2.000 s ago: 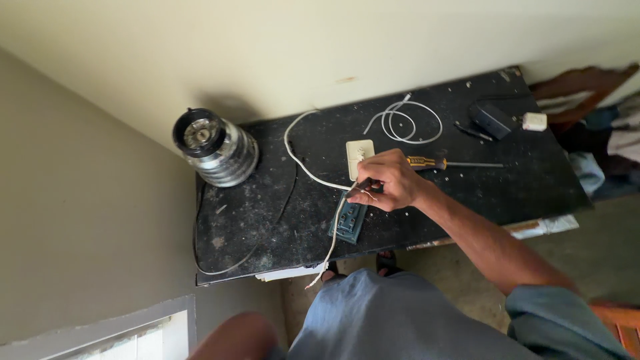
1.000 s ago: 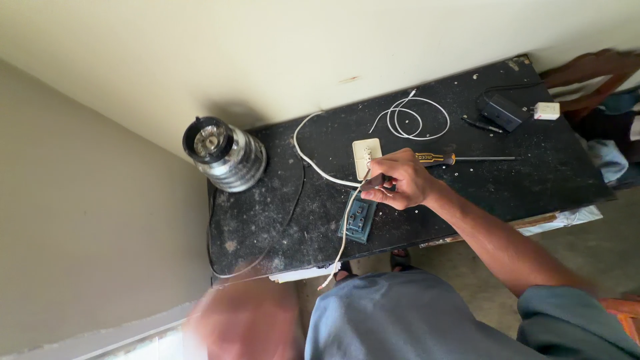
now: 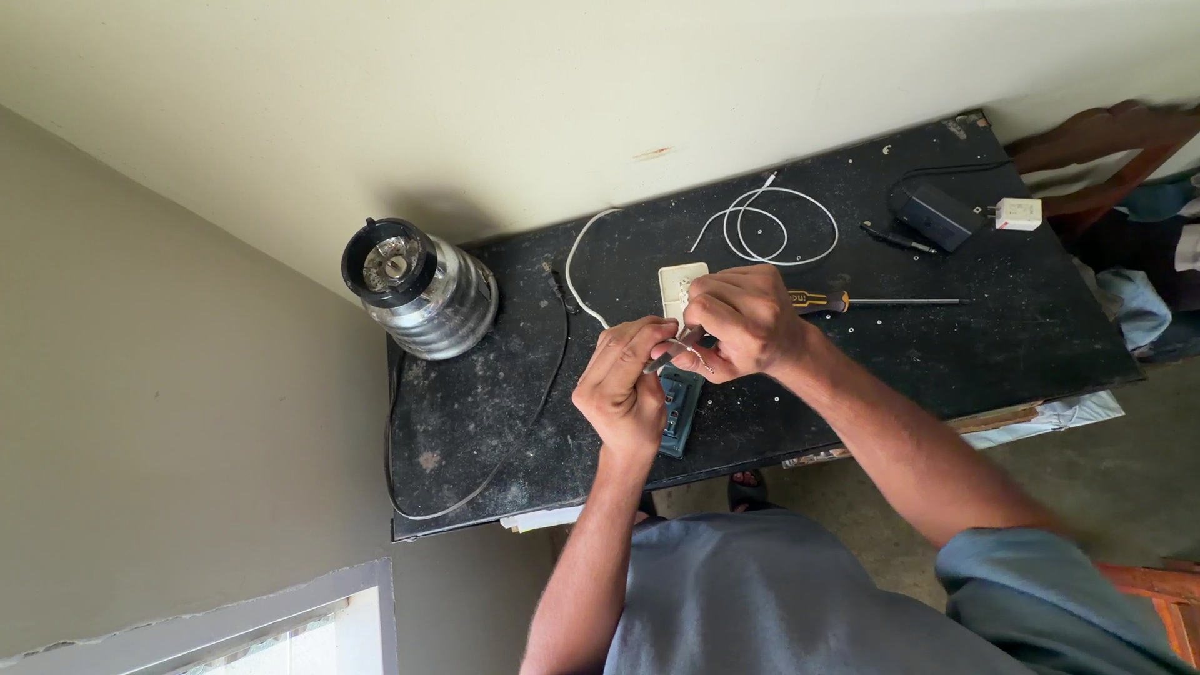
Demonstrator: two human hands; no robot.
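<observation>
Over the black table (image 3: 506,422), my left hand (image 3: 630,380) grips a white electrical cable (image 3: 583,295) near its bared, twisted end. My right hand (image 3: 745,323) touches it from the other side, thumb and finger pinched at the wire; a small dark item between the hands is too hidden to name. Behind the fingers lies a cream switch or socket plate (image 3: 677,281), partly covered. Below my hands is a dark green socket plate (image 3: 682,412). A screwdriver (image 3: 877,301) with a black and yellow handle lies right of my right hand.
A metal blender base (image 3: 427,291) stands at the left, its black cord (image 3: 553,375) trailing over the table. A coiled white cable (image 3: 830,225), a black power adapter (image 3: 937,217), a pen-like black item (image 3: 897,238) and a white charger (image 3: 1018,214) lie farther right. A wooden chair (image 3: 1106,150) stands beyond.
My left hand has come up from the lower left and now holds the white cable beside my right hand. The cable's loose end, which hung down over the green plate, is now between my hands.
</observation>
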